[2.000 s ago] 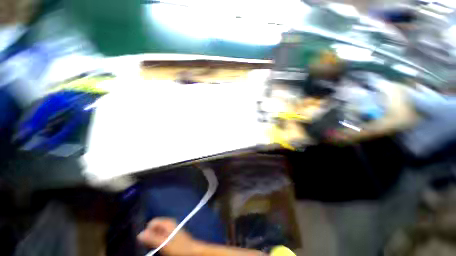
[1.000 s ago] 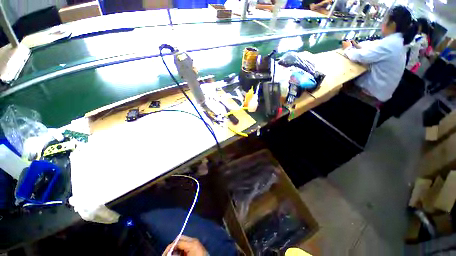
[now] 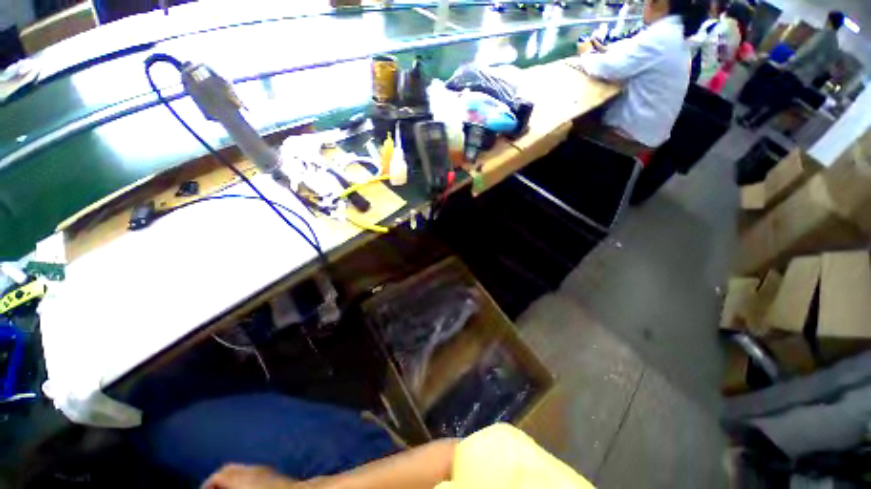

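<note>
My right hand [image 3: 246, 477] is at the bottom edge, over my lap, and mostly cut off, so what its fingers hold cannot be seen. Its bare forearm comes out of a yellow sleeve. My left hand is out of the picture. An open brown carton [image 3: 513, 323] stands on the floor right of my legs, with crumpled clear plastic bags [image 3: 441, 336] and dark items in it. The white-covered bench [image 3: 196, 272] lies in front of me.
A grey handheld tool [image 3: 229, 113] with a dark cable leans over the bench. Bottles, a black meter-like device [image 3: 432, 156] and yellow-handled cutters or pliers [image 3: 365, 225] lie at its right end. A blue bin [image 3: 11, 361] is at far left. A person [image 3: 649, 81] sits further along; cartons [image 3: 797, 210] stand right.
The view has turned right, so the bench and carton sit further left. My right hand has moved down and left in the picture, and the white cord no longer shows at it.
</note>
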